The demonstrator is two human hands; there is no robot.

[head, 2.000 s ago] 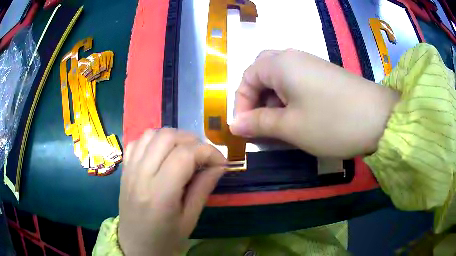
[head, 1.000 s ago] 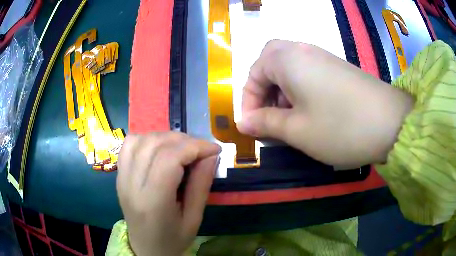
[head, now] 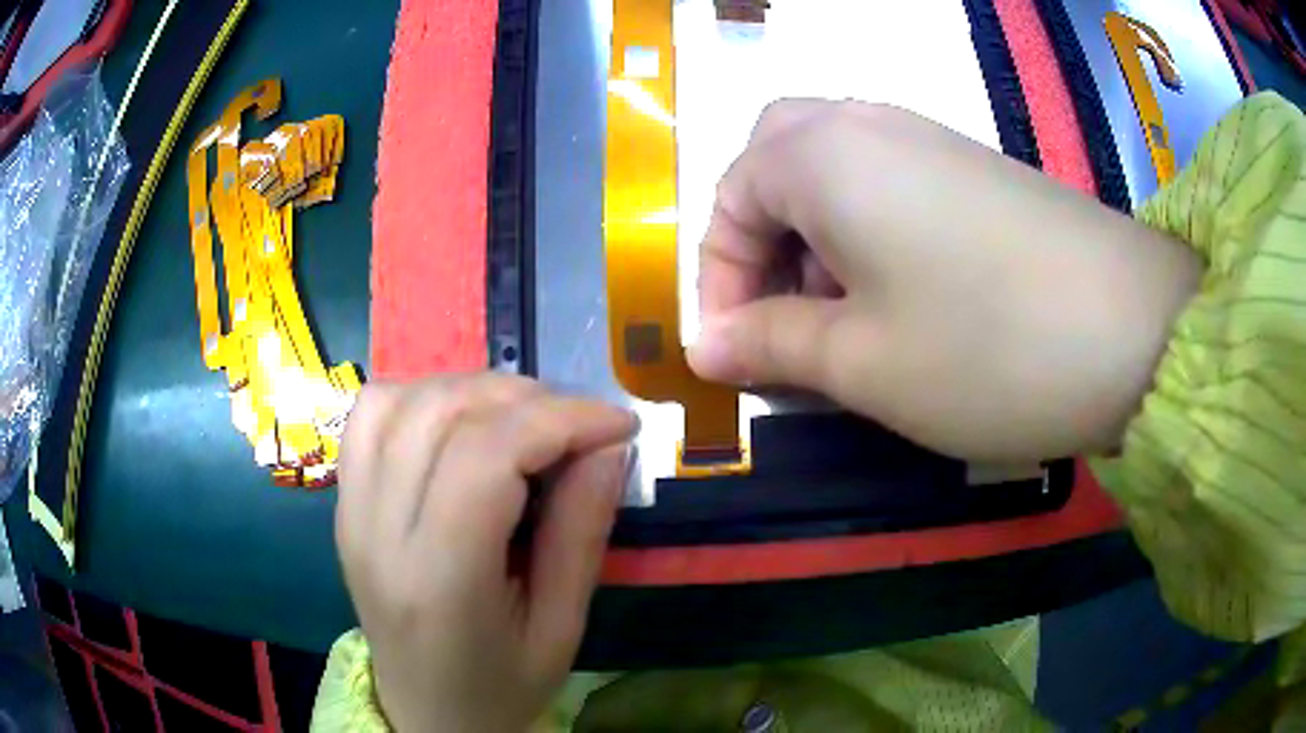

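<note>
An orange flex cable [head: 642, 215] lies lengthwise on the silver-white back of the LCD panel [head: 888, 57]. Its narrow lower tail ends at a small gold-edged connector [head: 713, 458] at the panel's black lower edge. My right hand [head: 917, 287] pinches thumb and forefinger together at the cable's lower right side, just above the tail; the fingertips hide the contact. My left hand [head: 473, 530] is left of the connector, thumb and forefinger nearly closed beside a small whitish patch [head: 659, 437]; whether they hold anything is unclear.
The panel lies on a red foam tray [head: 433, 201]. A second panel with a flex cable [head: 1142, 100] is at the upper right. A pile of flex cables [head: 265, 315] lies left on the green mat [head: 186, 487]. A clear plastic bag [head: 50, 244] and yellow-edged tape strip [head: 122, 272] are far left.
My left fingers have moved off the connector to its left, uncovering it and the whitish patch. My right hand stays at the cable, slightly farther right in view. The panel also appears shifted right.
</note>
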